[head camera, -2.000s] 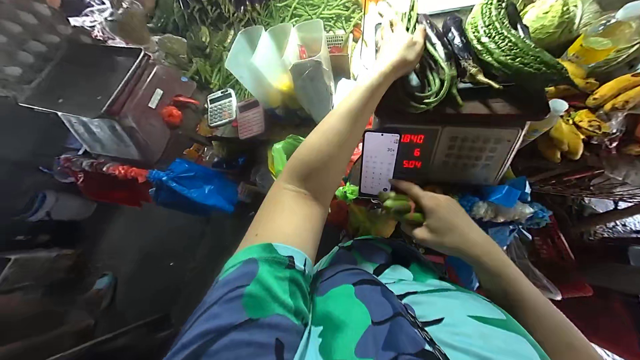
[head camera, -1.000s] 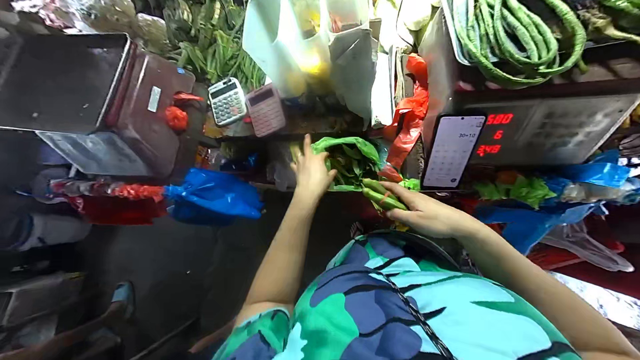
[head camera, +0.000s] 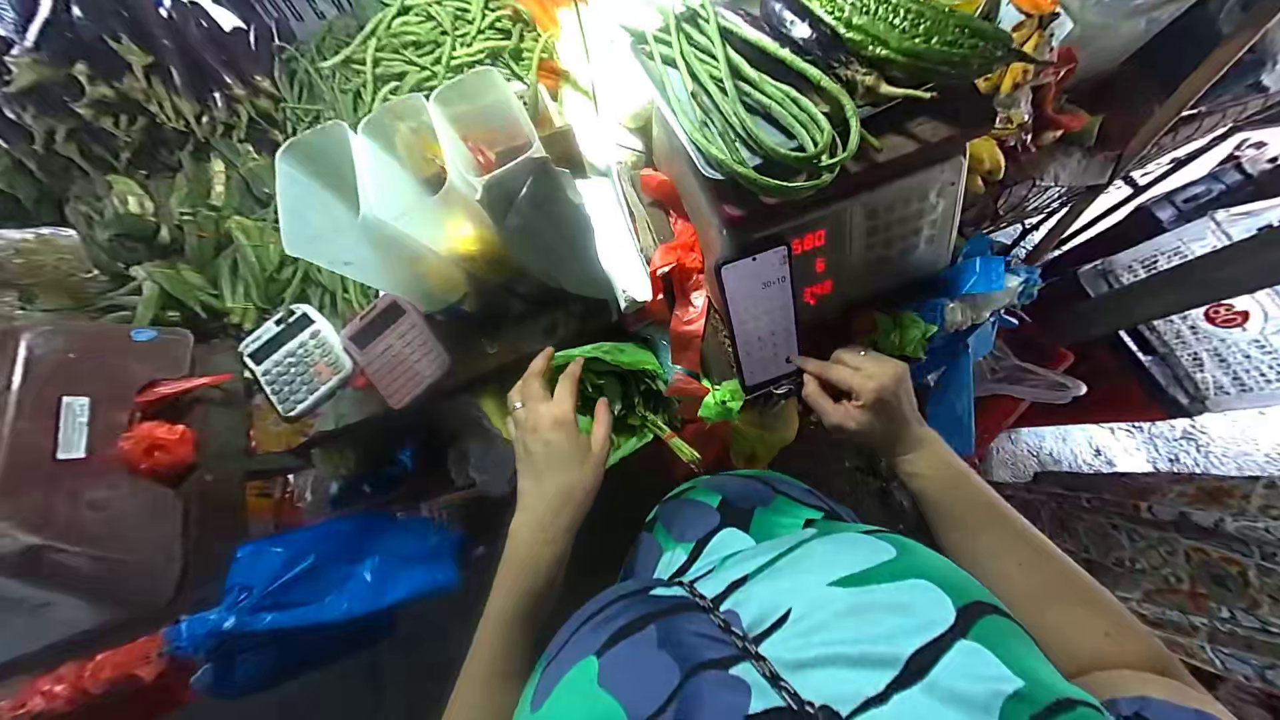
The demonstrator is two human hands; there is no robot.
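Observation:
My left hand (head camera: pixel 553 432) touches a green plastic bag (head camera: pixel 628 355) with its fingers spread; leafy greens (head camera: pixel 625 395) lie inside, their stems pointing down to the right. With one fingertip my right hand (head camera: pixel 862 393) touches the lower screen of an upright smartphone (head camera: pixel 762 320), which shows a calculator. That hand holds nothing that I can see; its other fingers are curled. Behind the phone stands a digital scale (head camera: pixel 890 225) with lit red digits. A coiled bunch of long beans (head camera: pixel 760 110) rests on the scale's tray.
Two calculators, one white (head camera: pixel 297 360) and one pink (head camera: pixel 396 350), lie left of the bag. Beyond them stand translucent plastic containers (head camera: pixel 400 215) and piled green beans (head camera: pixel 430 45). Blue plastic bags (head camera: pixel 330 575) hang at lower left. Bitter gourds (head camera: pixel 900 40) lie at the top right.
My right hand held green vegetables by the bag one second ago; now it is at the phone without them. Two seconds ago my left hand reached to the produce on the scale.

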